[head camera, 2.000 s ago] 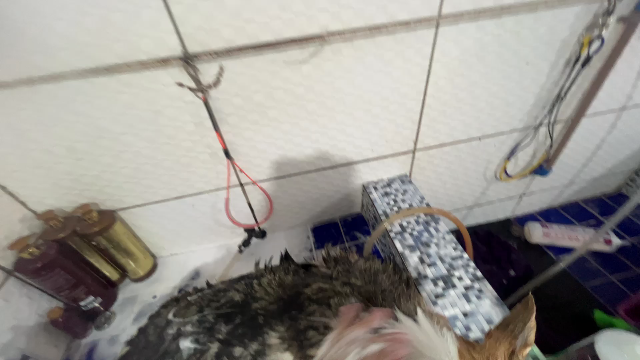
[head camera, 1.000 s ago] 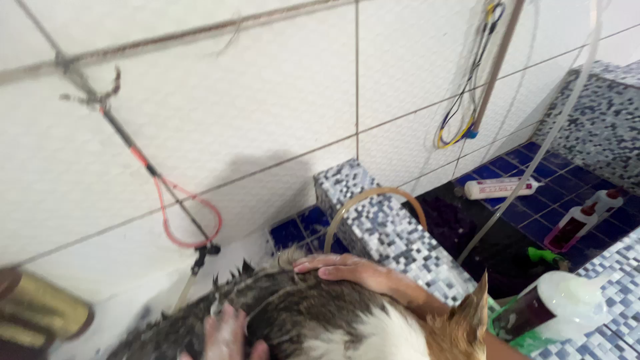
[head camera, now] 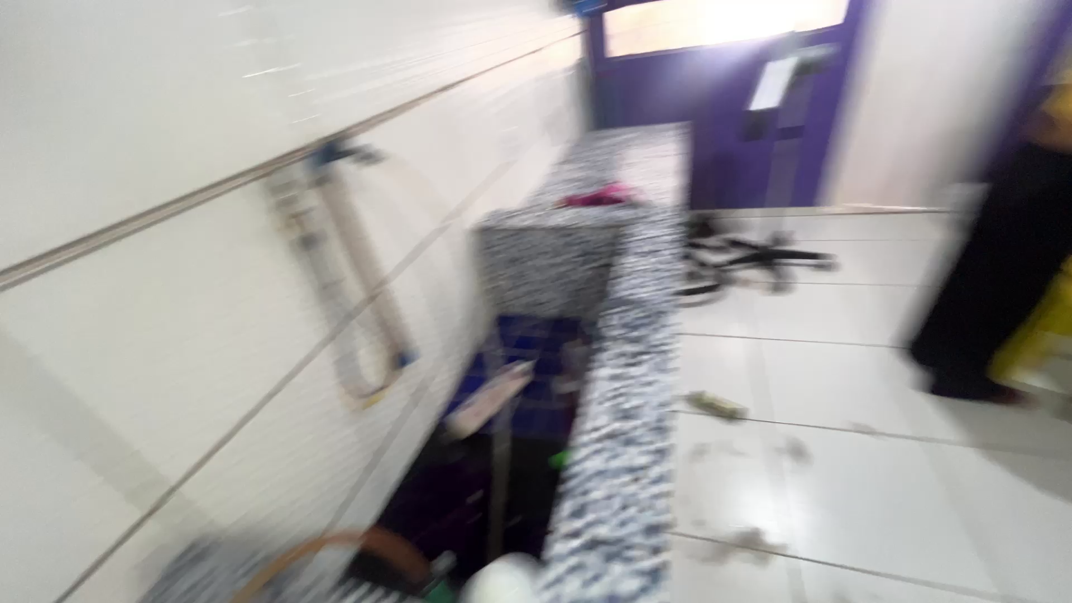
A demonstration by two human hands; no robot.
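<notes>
Neither my left hand nor my right hand shows in the blurred head view, and the wet animal is out of sight too. At the bottom edge, a tan hose (head camera: 335,544) arches over a mosaic-tiled ledge. Beside it stands the top of a white container (head camera: 505,579). A pale bottle (head camera: 490,400) lies on the blue tiles (head camera: 536,368) of the sunken basin. Looped cords and a brown strip hang on the white wall, the strip (head camera: 360,260) ending in blue.
A mosaic-tiled rim (head camera: 624,402) runs along the basin, with a pink thing (head camera: 601,196) on its far ledge. A black-wheeled stand (head camera: 775,251) is near the purple door (head camera: 662,92). A person in dark trousers (head camera: 992,268) stands at right. A small object (head camera: 716,406) and dark smudges mark the white floor.
The view has swung far to the right, toward the door and floor. Both hands, resting on the wet furry animal a second ago, and the animal have left the view.
</notes>
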